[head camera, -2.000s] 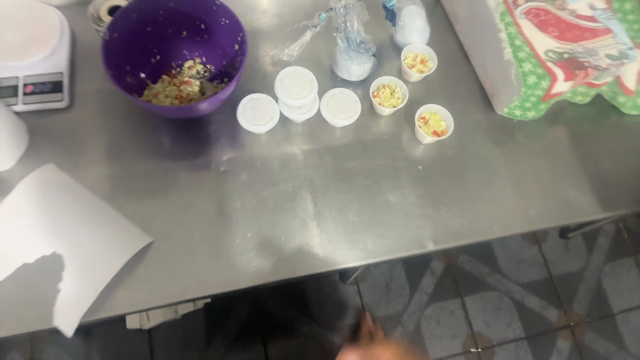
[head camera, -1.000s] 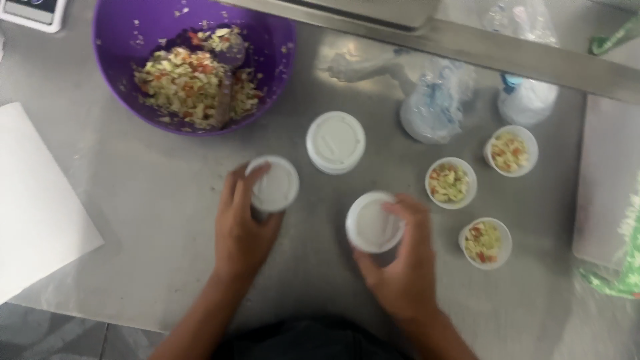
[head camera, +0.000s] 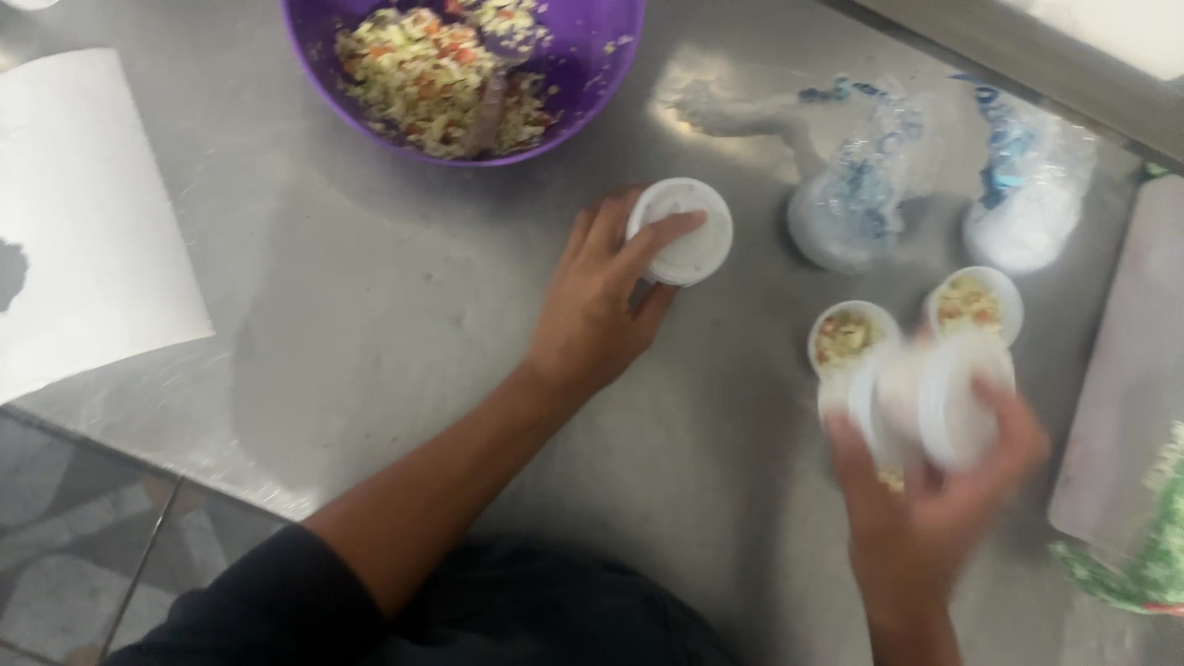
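My left hand (head camera: 610, 287) grips a lidded white plastic cup (head camera: 689, 254) in mid-table, its index finger lying across the lid. At the right, my right hand (head camera: 934, 481), blurred by motion, holds white lidded cups (head camera: 957, 402) tipped on their sides; their exact number is unclear. Just beyond it stand two open cups of chopped vegetable salad, one at the left (head camera: 846, 338) and one at the right (head camera: 976, 301). Bits of salad show below the held cups, where another cup is mostly hidden. A purple plastic bowl (head camera: 592, 102) holds more salad and a spoon.
Two knotted clear plastic bags with white contents (head camera: 842, 217) (head camera: 1027, 213) lie behind the cups. White paper (head camera: 92, 222) covers the table's left side. A pale board (head camera: 1119, 388) and green patterned cloth (head camera: 1170, 546) are at the right. A metal ledge (head camera: 1045, 83) crosses the upper right.
My right hand has moved right, to the open salad cups, with lidded cups in it. My left hand still holds a lidded cup. The lidded cup that stood alone on the table is gone from its place.
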